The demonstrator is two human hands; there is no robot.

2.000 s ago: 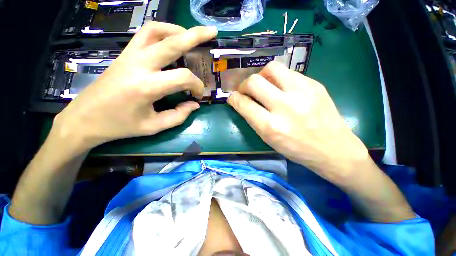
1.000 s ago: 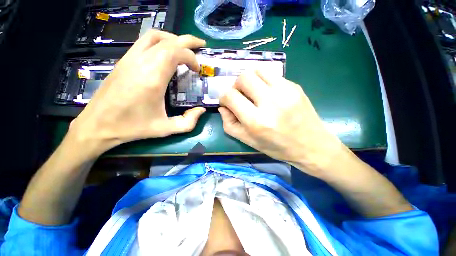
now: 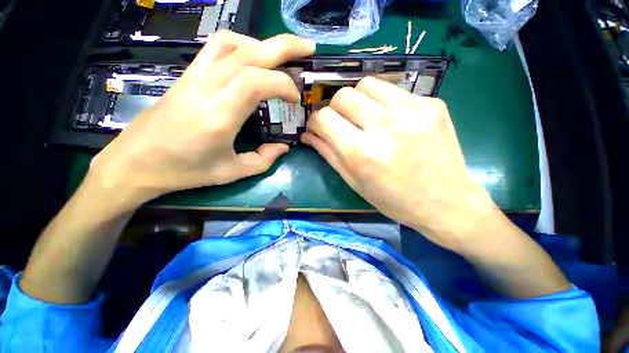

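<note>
A phone frame (image 3: 284, 116) with a black edge lies crosswise on the green bench mat (image 3: 324, 183) in front of me. An orange flex tail (image 3: 314, 94) shows inside it. My left hand (image 3: 200, 124) grips its left part, with fingers at the far edge and thumb at the near edge. My right hand (image 3: 386, 138) is over the frame's middle, its thumb and index fingertips together at the near edge, just right of my left thumb. Whether a small part is between these fingertips is hidden.
A black foam tray (image 3: 58, 141) with phone frames (image 3: 138, 109) stands at the left. An open plastic bag (image 3: 331, 31) with black contents and thin strips (image 3: 416, 40) lie beyond the frame. A second plastic bag (image 3: 502, 21), small black parts (image 3: 463, 36) and another black tray (image 3: 576, 138) are at the right.
Against one second ago, the phone frame appears tilted differently and extends further right, its far edge closer to the strips. My right hand has shifted slightly right and up. My left hand still holds the frame.
</note>
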